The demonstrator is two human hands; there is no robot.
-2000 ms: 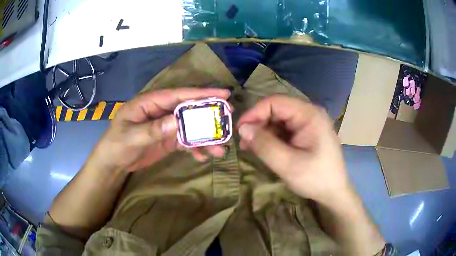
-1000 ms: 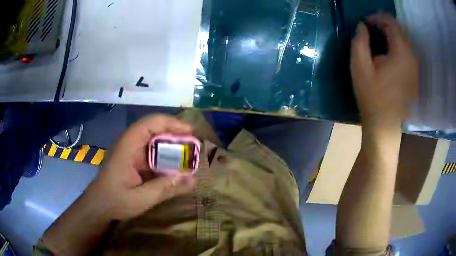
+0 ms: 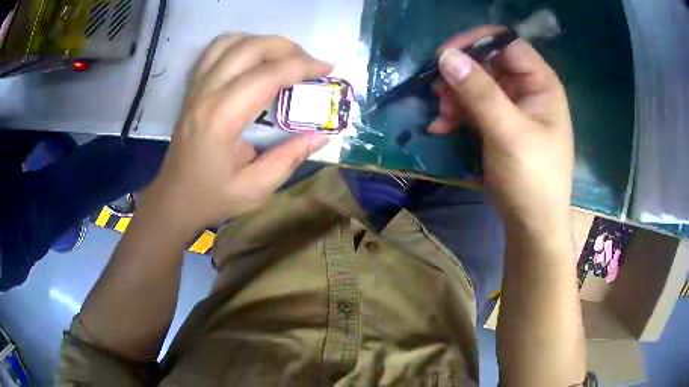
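My left hand [image 3: 234, 125] holds the pink watch housing [image 3: 284, 121] by its edges, over the white sheet near the bench's front edge. The white battery [image 3: 310, 103] with a yellow strip at its right side lies inside the open housing. My right hand [image 3: 514, 113] holds a slim black pen-like tool [image 3: 423, 75], with a clear or greyish rear end. Its dark tip points left at the housing's right side; a small gap seems to remain. A short black strip [image 3: 264, 119] lies on the sheet, partly beside my left fingers.
A metal box [image 3: 106, 30] with vent slots, amber tape and a red light stands at upper left, a black cord [image 3: 145, 75] beside it. The green mat [image 3: 597, 113] bears a small dark piece [image 3: 404, 137]. An open carton [image 3: 646, 280] with pink pieces is below right.
My left hand has raised the housing from over the lap to over the bench. My right hand has come back from the far right with the black tool, now held pointing at the housing.
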